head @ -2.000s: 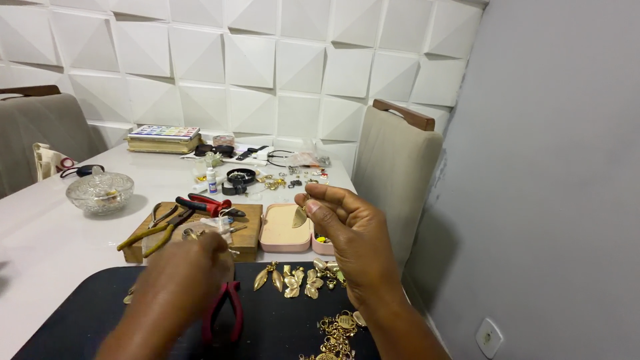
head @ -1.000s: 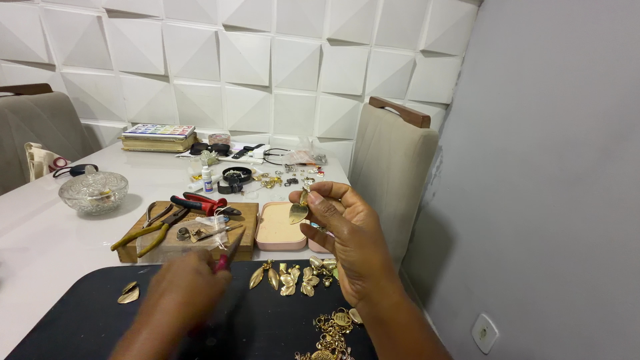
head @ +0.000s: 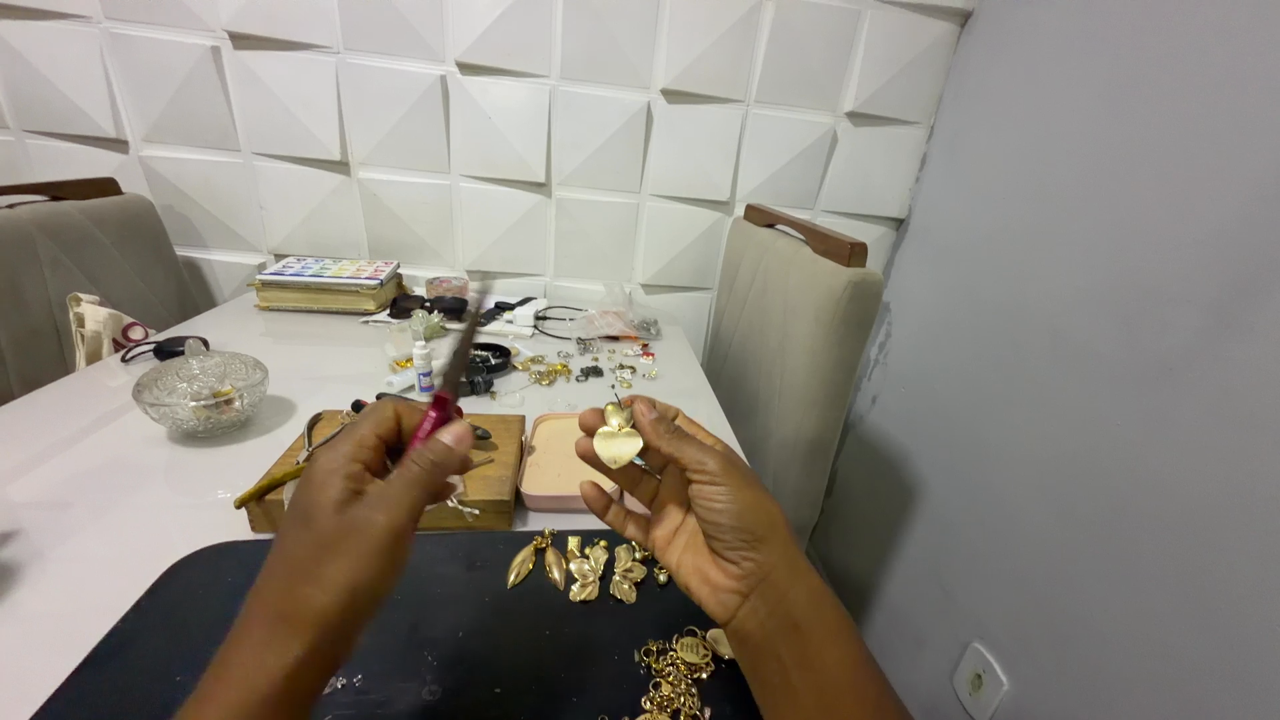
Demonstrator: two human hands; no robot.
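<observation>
My left hand [head: 385, 475] is closed around the dark red handle of pliers [head: 445, 390], whose long jaws point up and are blurred. Between the thumb and fingers of my right hand [head: 690, 490] hangs a gold-coloured heart-shaped earring [head: 618, 445], with a thin dark pin at its top. Below the hands, on a black mat [head: 480, 640], lie leaf-shaped gold earrings [head: 537, 565] and petal-shaped gold earrings [head: 606, 575]. A heap of gold chains and charms [head: 675, 680] lies nearer, partly hidden by my right forearm.
Behind my left hand, a wooden block [head: 495, 460] holds tools, beside an opened pink case [head: 555, 460]. A lidded glass bowl [head: 202, 390] stands left. Farther back are a small white bottle [head: 423, 368], loose jewellery findings [head: 550, 372] and a thick book [head: 325, 290]. An upholstered chair [head: 790, 380] stands at right.
My left hand has risen from over the mat with the red-handled pliers, whose jaws now point up near the earring. The gold leaf-shaped piece seen at the mat's left is no longer visible.
</observation>
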